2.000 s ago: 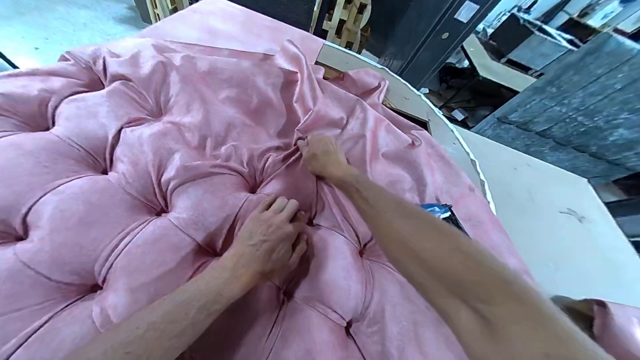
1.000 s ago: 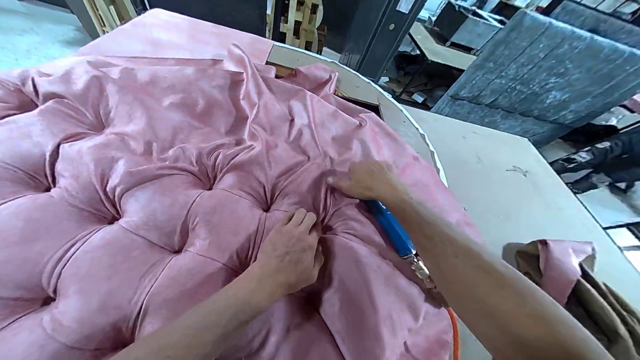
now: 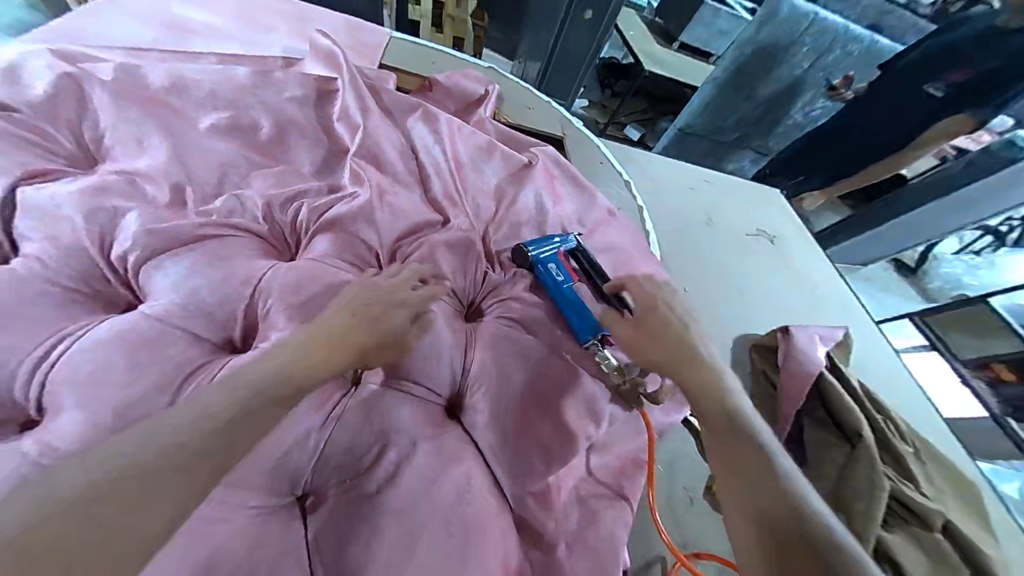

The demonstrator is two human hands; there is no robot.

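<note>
Pink tufted velvet-like fabric (image 3: 384, 432) spreads over a curved panel, with deep folds running between its dimples. A blue pneumatic staple gun (image 3: 566, 288) lies on the fabric, its metal coupling joined to an orange air hose (image 3: 652, 480). My right hand (image 3: 652, 324) is beside the gun's black magazine, fingers near its end; whether they grip it is unclear. My left hand (image 3: 384, 312) rests on or just over the fabric left of a deep dimple, blurred, its fingers loosely bent and holding nothing that shows.
The panel's white-edged rim (image 3: 596, 144) curves behind the fabric on a pale tabletop (image 3: 720, 232). Brown and pink cloth (image 3: 864, 456) is heaped at the right. A person in dark clothing (image 3: 872, 120) stands beyond the table, near grey upholstered panels (image 3: 744, 88). A dark metal post (image 3: 572, 48) rises behind.
My right hand has left the fabric folds and moved to the staple gun, which my arm partly covered before. My left hand has moved away from the dimple. A person has come into view.
</note>
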